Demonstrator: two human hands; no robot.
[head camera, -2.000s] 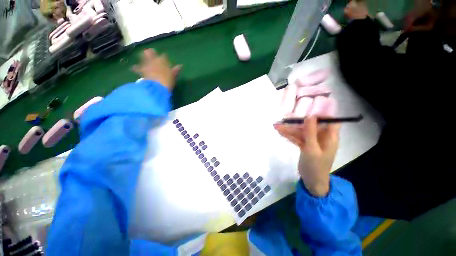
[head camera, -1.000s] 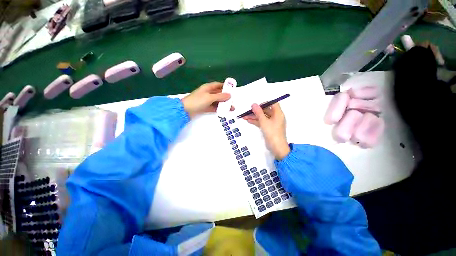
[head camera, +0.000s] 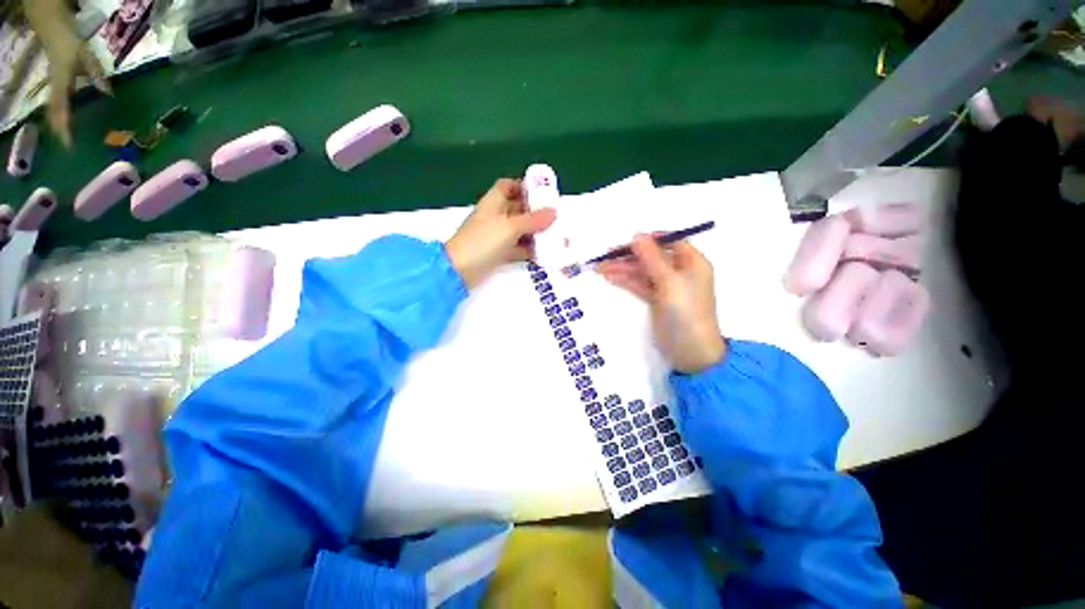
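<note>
My left hand (head camera: 494, 230) holds a pink housing (head camera: 543, 190) upright at the far edge of the white work surface, its face with small marks towards me. My right hand (head camera: 676, 295) holds black tweezers (head camera: 684, 233), slightly blurred, their tip pointing left, close to the housing's lower end. A small dark label (head camera: 572, 271) shows at the tweezer tip; whether it is gripped or lies on the sheet I cannot tell. The label sheet (head camera: 644, 447) with rows of dark labels lies below both hands, its near end full and its far part partly emptied.
Pink housings (head camera: 369, 137) stand spaced along the green belt (head camera: 500, 83). A pile of pink housings (head camera: 839, 297) lies at right beside the slanted grey post (head camera: 904, 107). A clear blister tray (head camera: 119, 315) and a sheet of black parts (head camera: 77, 464) are at left. Another person's hand (head camera: 69, 77) reaches over the belt.
My left hand has come back from over the belt and now holds a housing. My right hand has brought the tweezers from the right to the housing's lower end. The belt housings have shifted left since one second ago.
</note>
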